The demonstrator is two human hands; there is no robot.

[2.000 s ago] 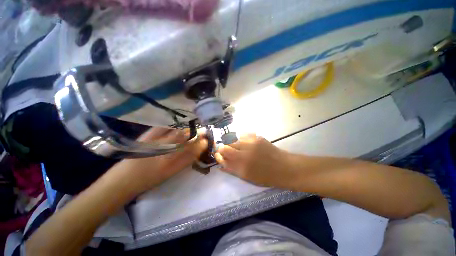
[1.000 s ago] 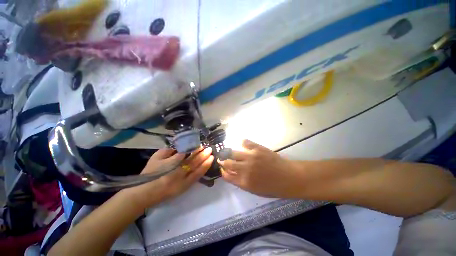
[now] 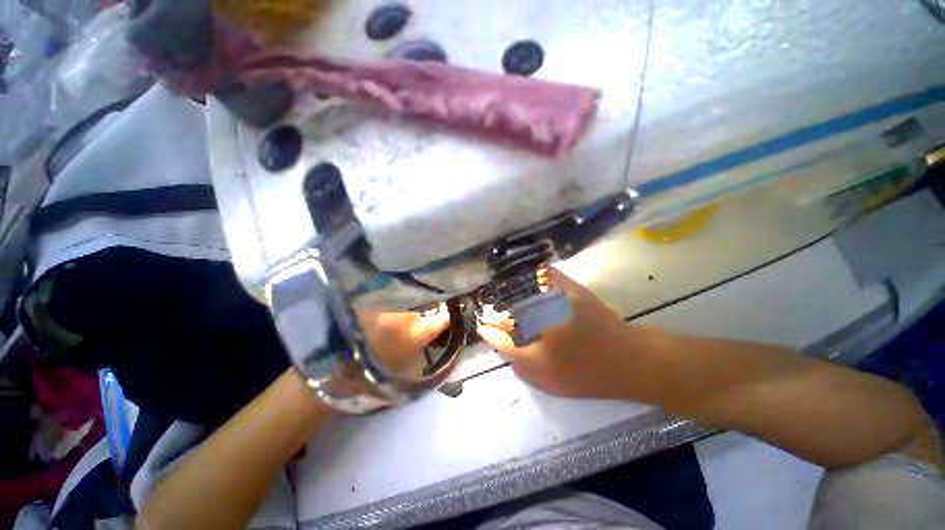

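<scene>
The white sewing machine head (image 3: 414, 166) with a blue stripe fills the upper view. My left hand (image 3: 399, 336) is at the needle area, partly hidden behind the shiny curved metal guard (image 3: 321, 331). My right hand (image 3: 580, 342) is at the right side of the needle, fingers bent close to it, partly behind the grey-white part (image 3: 539, 316). A small dark cuff edge (image 3: 446, 347) shows between my hands; the fingertips are too hidden to tell a clear grip. The black and light grey garment (image 3: 166, 321) is heaped left of the machine.
A pink-red cloth strip (image 3: 487, 104) lies on top of the head. A yellow loop handle (image 3: 679, 225) shows under the arm. The white table (image 3: 383, 466) has a measuring tape along its front edge. Red fabric (image 3: 62, 399) is at far left.
The view has shifted, showing more of the head's top and the cloth strip. The machine parts appear further right. Both hands stay at the needle, the left now more hidden by the guard.
</scene>
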